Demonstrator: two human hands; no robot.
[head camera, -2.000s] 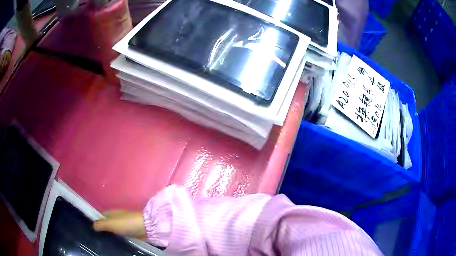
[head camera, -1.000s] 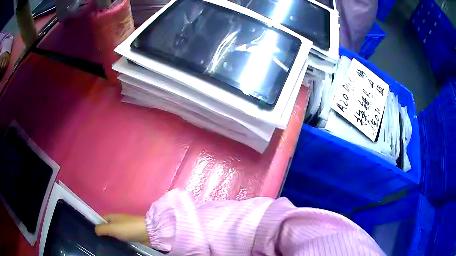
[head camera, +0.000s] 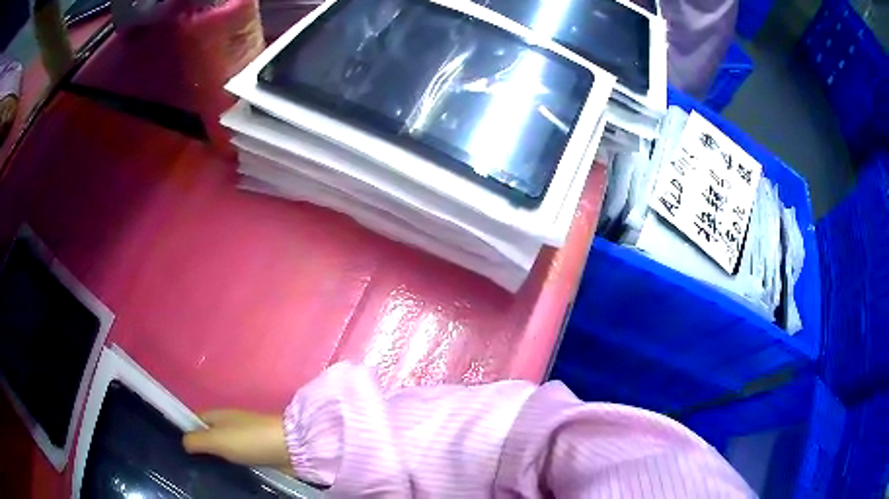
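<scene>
A glossy black panel [head camera: 146, 448] on a white sheet lies at the bottom left, cut off by the picture's lower edge. My right hand [head camera: 234, 438], in a pink striped sleeve, lies at this panel's far edge with the fingertips over the white border and black surface. Whether it grips the panel cannot be seen. A second black panel [head camera: 44, 341] with a white border lies beside it at the left edge. My left hand is out of the picture.
A stack of white sheets with a black panel [head camera: 439, 88] on top stands at the bench's right edge, another stack behind it. A full blue bin [head camera: 673, 322] with a handwritten card [head camera: 707, 190] stands to the right. A pink-red post [head camera: 222, 54] stands back left. A person's sleeve [head camera: 697, 44] shows behind.
My right hand stays at the panel's edge, almost unmoved. The view has shifted very slightly; nothing else has visibly moved.
</scene>
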